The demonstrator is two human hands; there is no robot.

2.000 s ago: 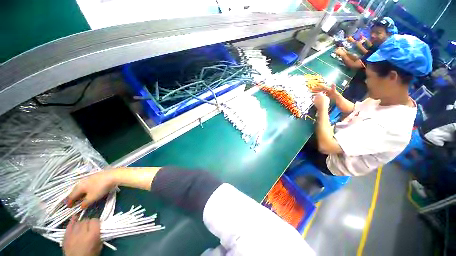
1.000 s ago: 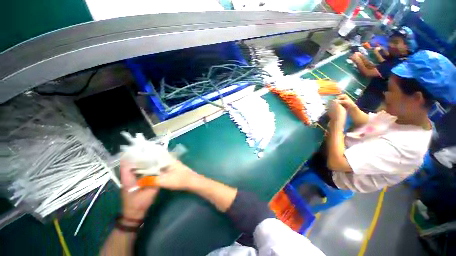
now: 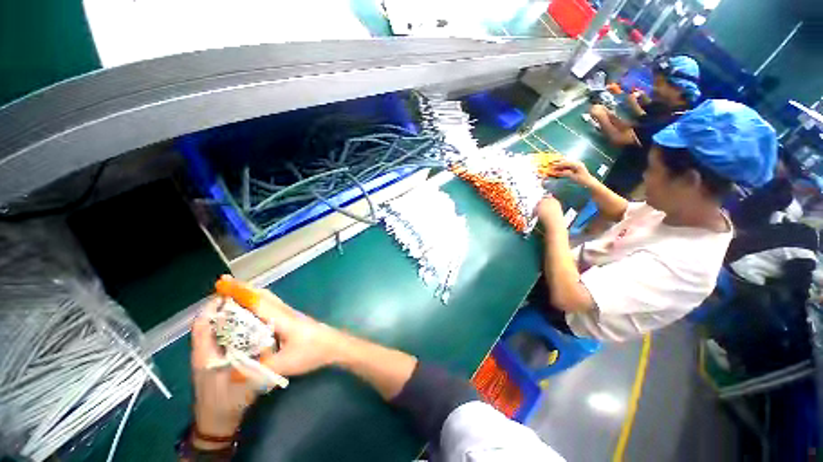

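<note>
My left hand (image 3: 217, 388) is wrapped around a bundle of white sleeves (image 3: 242, 332), held over the bench with the tube ends facing up. My right hand (image 3: 293, 338) is on the bundle's right side, with orange finger cots (image 3: 236, 291) on its fingertips. One or two sleeves stick out towards the lower right. A clear plastic bag of loose white sleeves (image 3: 77, 361) lies at the far left, with a few sleeves hanging past its edge.
The green bench (image 3: 361, 307) holds fanned white pieces (image 3: 431, 236) and orange-and-white pieces (image 3: 496, 194). A blue bin (image 3: 236, 221) holds grey-green tubing. A neighbouring worker (image 3: 650, 244) sits at right, beside a blue box (image 3: 519, 383) of orange pieces. A metal rail (image 3: 271, 83) crosses above.
Both hands have left the bag and lifted a bundle. Since one second ago, the bundle has turned so its ends face up, and the hands sit slightly lower and further left in view.
</note>
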